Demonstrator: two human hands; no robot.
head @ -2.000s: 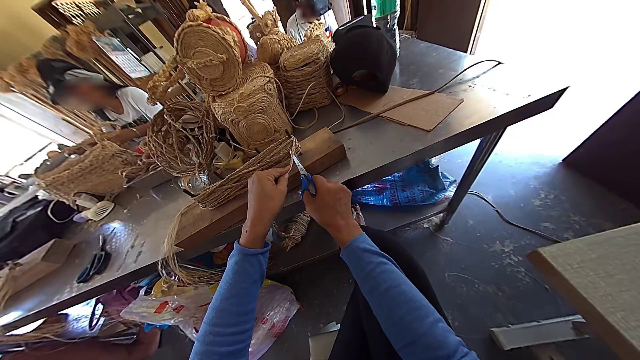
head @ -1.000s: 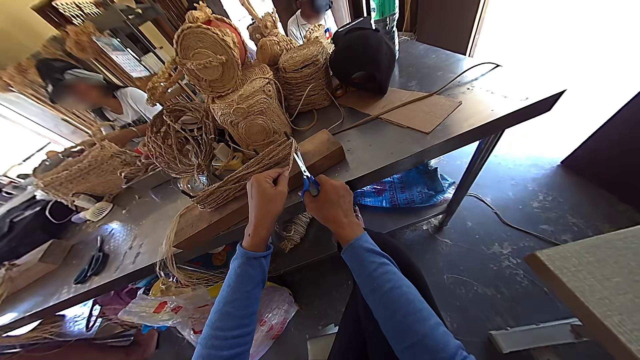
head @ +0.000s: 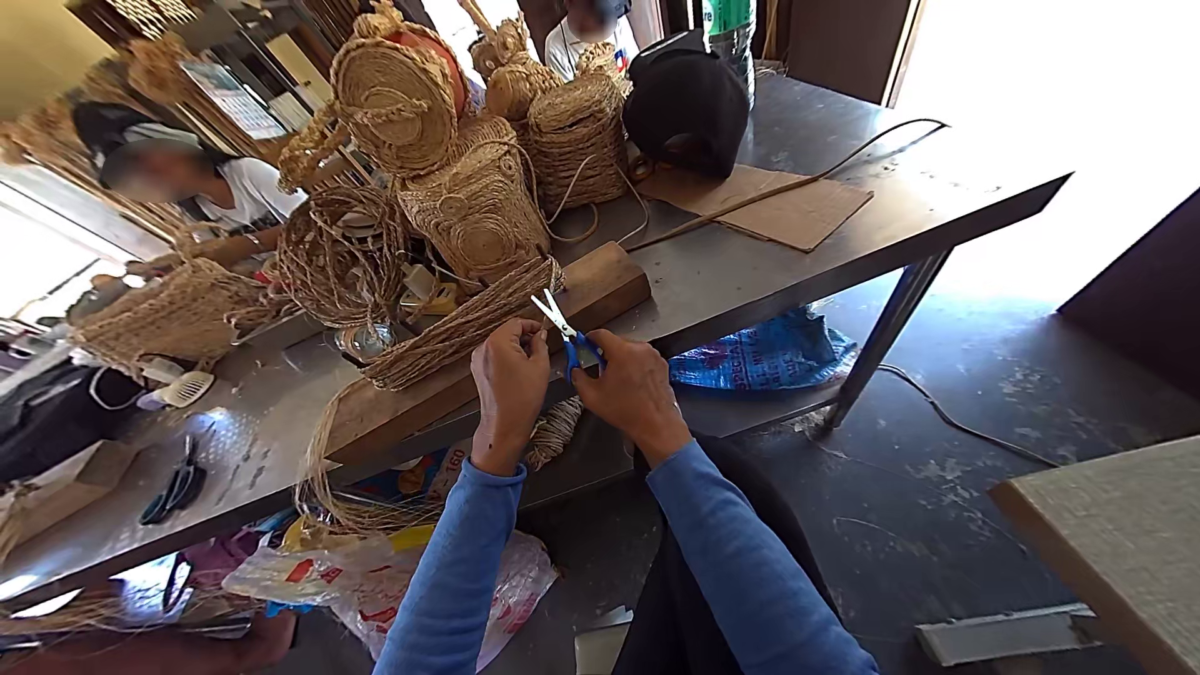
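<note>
My right hand (head: 633, 384) grips blue-handled scissors (head: 568, 330), whose blades are parted and point up and left. Just left of the blade tips is my left hand (head: 511, 380), thumb and fingertips pinched together; whatever small piece may be between them is too small to tell. Beyond both hands a bundle of braided natural-fibre cord (head: 459, 328) lies along a wooden block (head: 614, 286) at the metal table's edge. Loose fibre strands (head: 323, 469) hang from the block's left end. A coil of twisted cord (head: 342, 253) stands behind the bundle.
Woven rope figures (head: 469, 206), a black cap (head: 689, 108) and cardboard (head: 797, 211) stand or lie farther back on the metal table (head: 731, 281). Black-handled scissors (head: 178, 483) lie at left. Plastic bags (head: 375, 581) are below. A person (head: 234, 187) is across the table.
The scissors' blades have moved down, away from the cord bundle's end, and are now spread wider. My left hand has stayed close to the same place.
</note>
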